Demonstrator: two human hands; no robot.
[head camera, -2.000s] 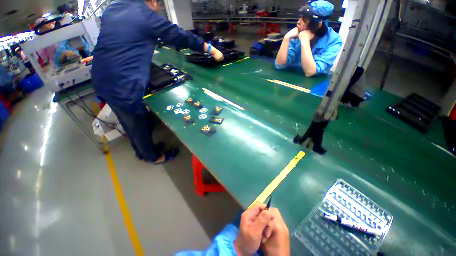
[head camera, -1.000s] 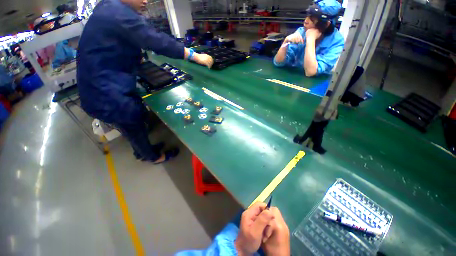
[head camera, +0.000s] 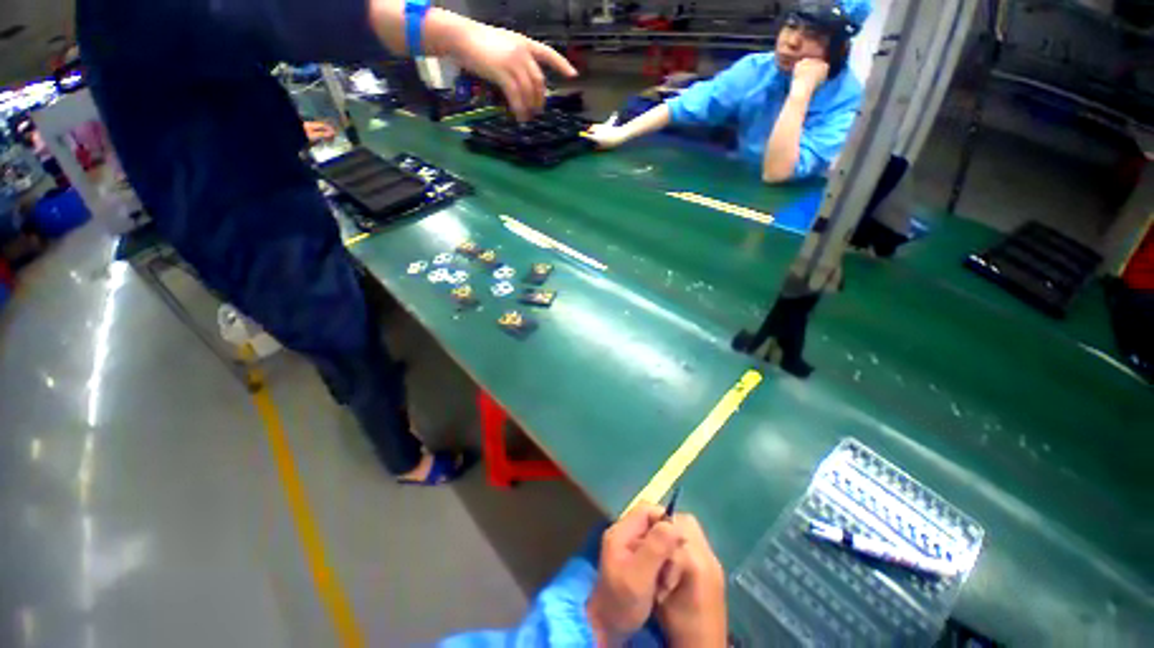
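My left hand (head camera: 626, 572) and my right hand (head camera: 694, 590) are together at the bottom centre, by the bench edge, with fingers closed and touching. A thin dark pointed tool (head camera: 673, 501) sticks up between their fingertips; the rest of it is hidden in the fingers. Just beyond lies yellow tape (head camera: 696, 439) across the green bench (head camera: 608, 367). To the right a clear blister tray (head camera: 797, 570) lies flat, with a white marker pen (head camera: 880, 548) on it.
Dark modules (head camera: 516, 324) and whitish rings (head camera: 439, 276) lie mid-bench. Black trays (head camera: 373, 181) are further back. A metal upright (head camera: 835, 241) stands at right. A person in dark blue (head camera: 241, 165) stands at left; a seated person (head camera: 759, 114) is across. A red stool (head camera: 500, 443) is under the bench.
The standing person has come nearer, with an arm raised over the bench and a finger pointing. The seated person has lowered one hand to the black trays. My hands keep their hold; the view shifted slightly.
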